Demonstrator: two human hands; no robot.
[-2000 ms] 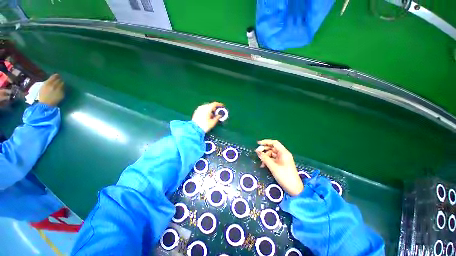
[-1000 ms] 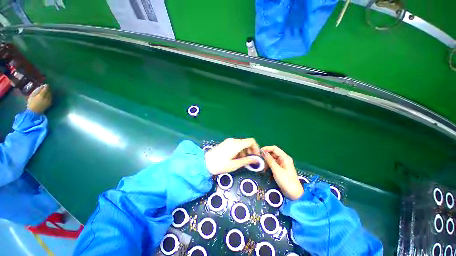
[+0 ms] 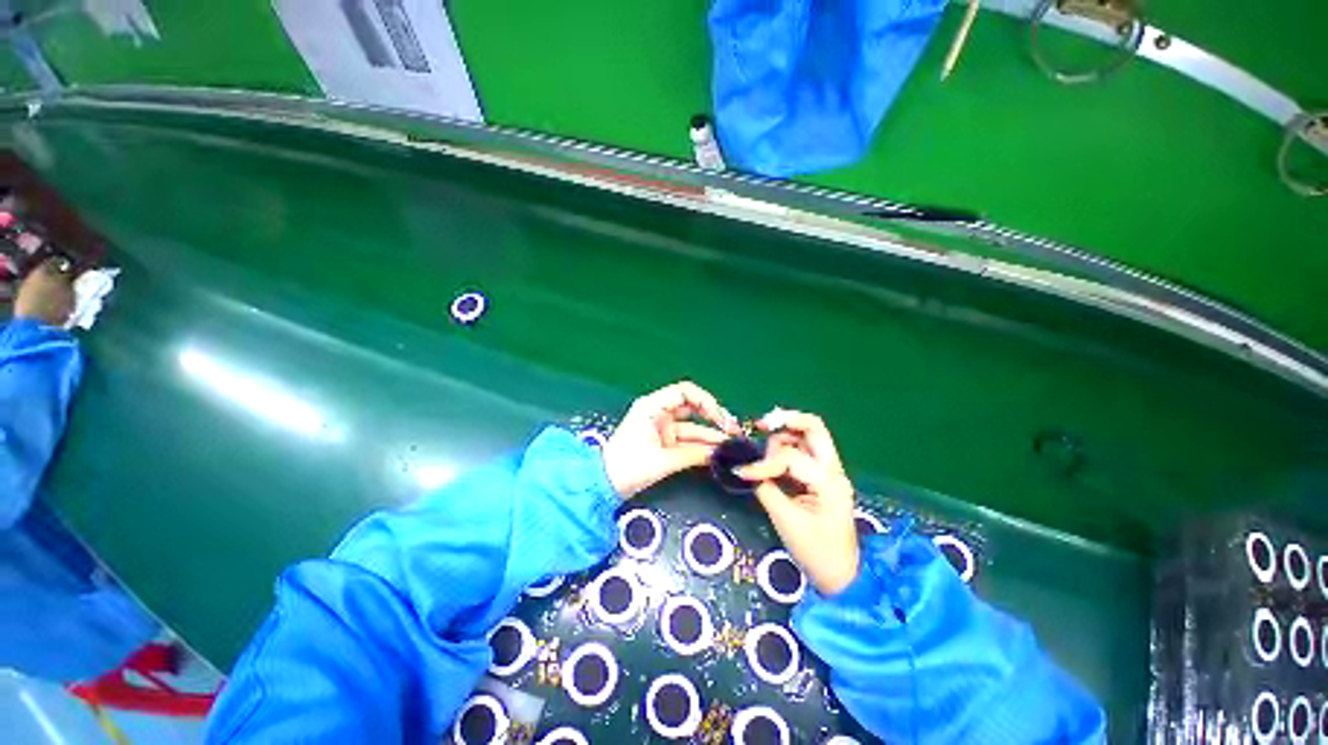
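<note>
My left hand (image 3: 664, 441) and my right hand (image 3: 805, 488) meet above the far edge of the blister tray. Between their fingertips they hold a round module (image 3: 738, 463), which shows a dark face with no clear white ring. A small gold-brown bit shows at its upper edge by the fingertips. The blister tray (image 3: 568, 709) lies below my hands with rows of white-ringed modules in it. Another round module (image 3: 468, 307) lies alone on the green conveyor belt (image 3: 612, 313), to the left beyond my hands.
Stacked blister trays (image 3: 1202, 640) stand at the right. A thin black ring (image 3: 1059, 451) lies on the belt at right. Another person's sleeved arm (image 3: 32, 393) is at the far left, its hand by a white piece. A rail, paper sheet (image 3: 382, 56), blue cloth (image 3: 816, 80) and small bottle are at the back.
The lone module has moved left along the belt. The held module came from the tray area and now shows a dark face. The black ring has come into clearer view at right.
</note>
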